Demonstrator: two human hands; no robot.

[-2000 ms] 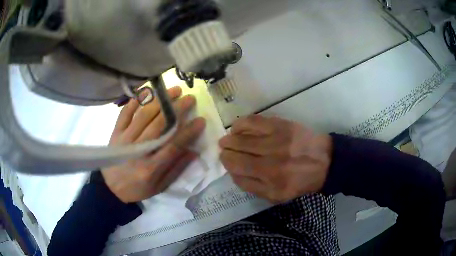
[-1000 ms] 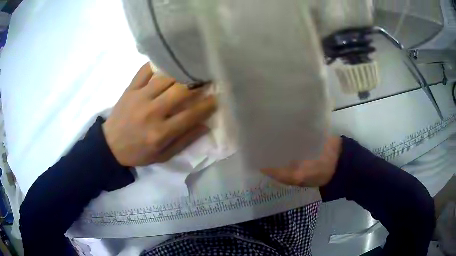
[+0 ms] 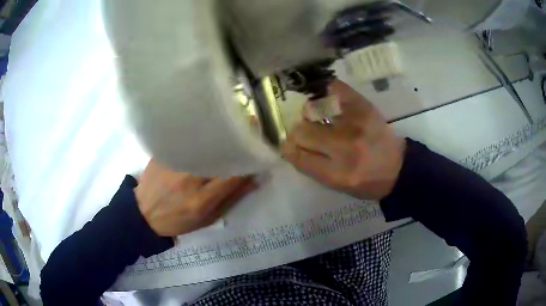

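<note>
White fabric (image 3: 66,107) spreads over the left side of the table. The pale grey sewing machine head (image 3: 173,89) blocks much of the middle, with a yellow-lit needle area (image 3: 269,107) beside it. My left hand (image 3: 188,200) lies low on the table, its upper part hidden behind the machine head; its fingers point right, and whether they grip cloth cannot be told. My right hand (image 3: 350,143) is curled right of the needle area, partly behind the small knob. What its fingertips touch is hidden.
A cream ribbed knob (image 3: 374,61) sits on the machine. A thin pointed metal tool (image 3: 509,86) lies at the right. A printed ruler scale (image 3: 287,233) runs along the front edge, above the black-and-white checked garment (image 3: 335,272). Blue-edged storage is at the far left.
My left hand has moved down from the needle area towards the front edge. My right hand has moved up beside the needle area. The camera view has shifted, so the machine head appears further left than one second ago.
</note>
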